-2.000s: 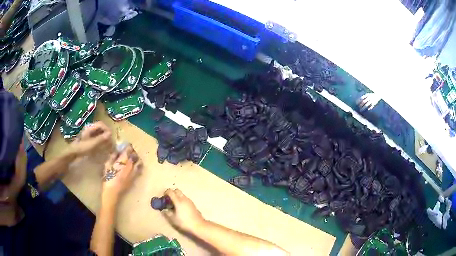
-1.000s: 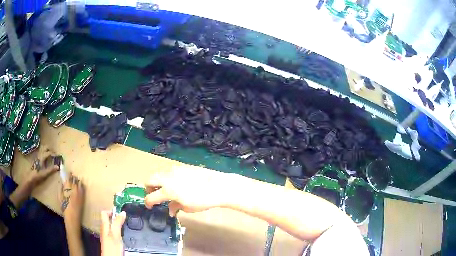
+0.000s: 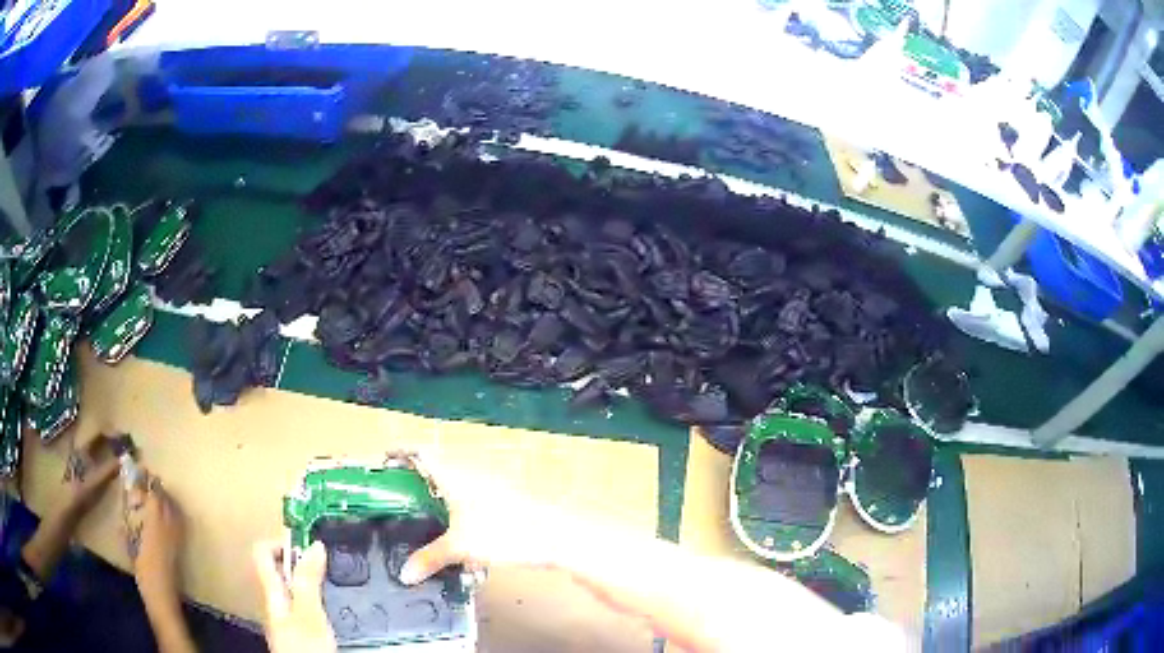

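A green shell [image 3: 370, 487] with a black inner tray [image 3: 383, 615] lies low in the middle of the view on a tan sheet. Two black seat-shaped parts [image 3: 345, 557] stand side by side in it, just behind the green end. My left hand [image 3: 296, 600] holds the shell's left side, with its thumb on the rim. My right hand [image 3: 447, 529] is at the right side, its thumb pressed against the right seat part and its fingers around the shell's outer edge. The lower end of the shell is cut off by the picture's edge.
A long pile of black parts [image 3: 549, 293] lies behind the tan sheet [image 3: 562, 466]. Green shells [image 3: 788, 491] overlap on the right; more are stacked [image 3: 64, 300] at far left. Another person's hands [image 3: 147, 504] work at lower left. A blue bin [image 3: 262, 109] stands at the back.
The view has swung right. My right hand, earlier holding a small black part, has moved from the shell's green end to the right seat part. My left hand stays on the shell's left side.
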